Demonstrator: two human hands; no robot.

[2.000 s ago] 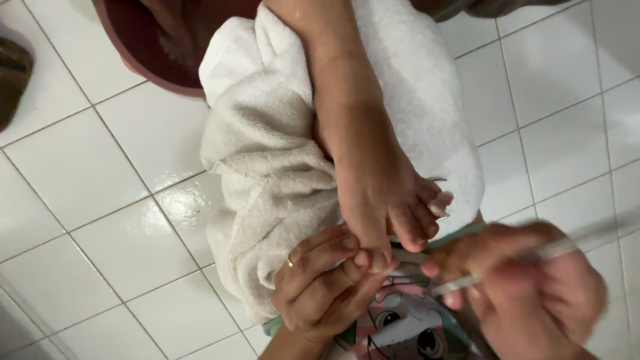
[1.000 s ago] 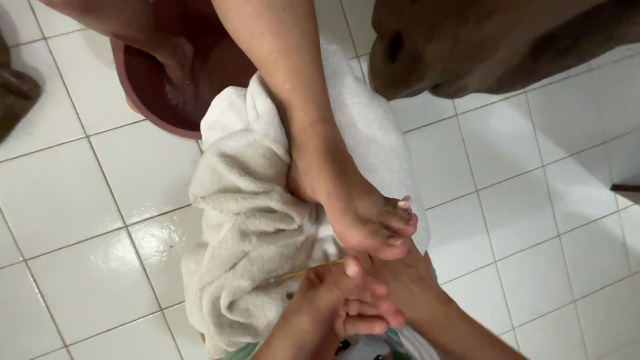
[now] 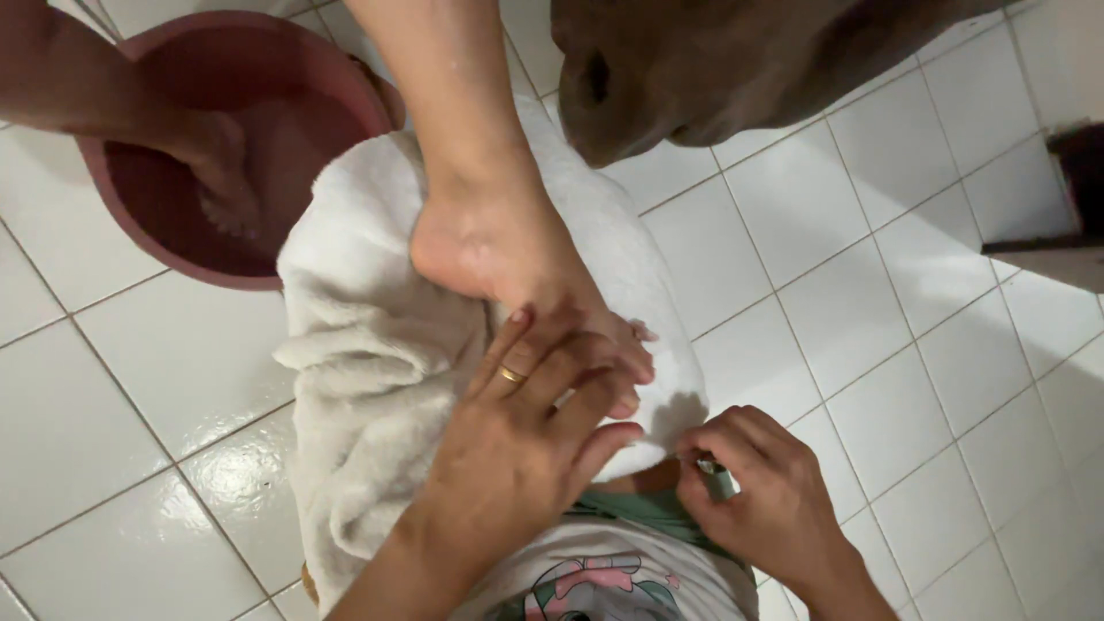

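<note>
Another person's bare foot (image 3: 509,246) rests over a white towel (image 3: 638,285) on my lap, its toes toward the lower right. My left hand (image 3: 535,423), with a gold ring, lies on the forefoot near the toes, fingers spread; they partly hide the foot. A rumpled off-white towel (image 3: 371,414) hangs at the left of the foot. My right hand (image 3: 759,492) is at the towel's lower right edge, away from the toes, its fingers closed on a small object that looks shiny and is mostly hidden. Whitish bits sit by the smaller toes.
The person's other foot (image 3: 228,177) is in a dark red plastic basin (image 3: 181,272) of water at the upper left. A brown, carved-looking object (image 3: 690,69) stands at the upper right. A dark-edged object (image 3: 1056,250) is at the right edge. White floor tiles (image 3: 828,336) surround us.
The long thin stick seen in my right hand two seconds ago is not visible there now. My right hand has moved from the foot to the right. The view has shifted.
</note>
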